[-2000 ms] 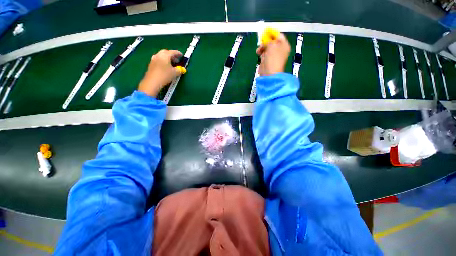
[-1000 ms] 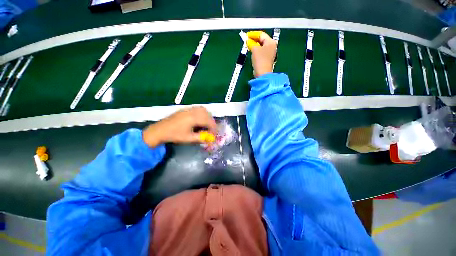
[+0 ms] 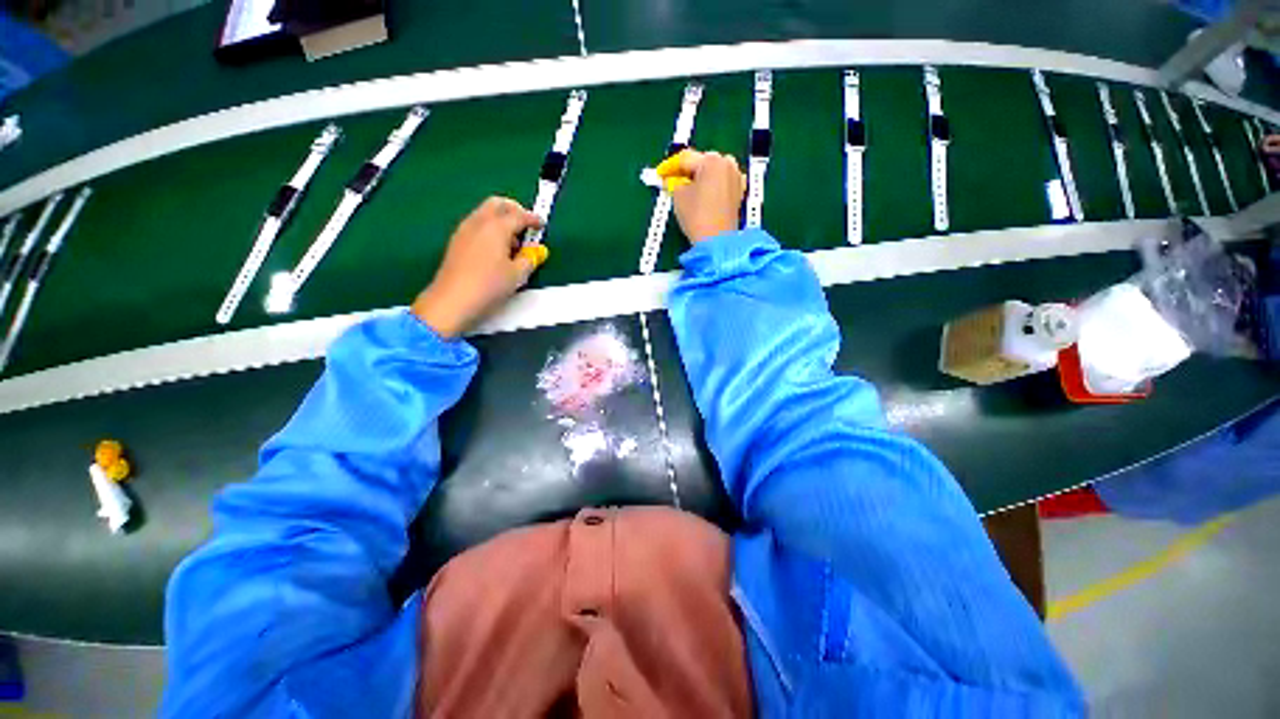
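Note:
Several smartwatches with dark cases and long white straps lie open across the green conveyor belt (image 3: 463, 155). My left hand (image 3: 484, 263), with yellow finger cots, is at the lower strap of one smartwatch (image 3: 553, 166); whether its fingers grip the strap cannot be told. My right hand (image 3: 706, 194) has yellow cots and pinches a small white piece (image 3: 653, 177) over the neighbouring smartwatch (image 3: 691, 106), hiding part of its case. A loose pink, white and clear pile of scraps (image 3: 590, 372) lies on the bench before me.
Spare yellow finger cots on a white piece (image 3: 108, 485) lie at far left. A tan box (image 3: 983, 344), a white round item (image 3: 1050, 326), a red container (image 3: 1092, 382) under white material and a clear bag (image 3: 1200, 281) are at right. A black box (image 3: 260, 25) is beyond the belt.
My left hand has moved from the scrap pile up to the belt, at a watch strap. My right hand has moved down from the strap's top end towards the case. The view has shifted slightly.

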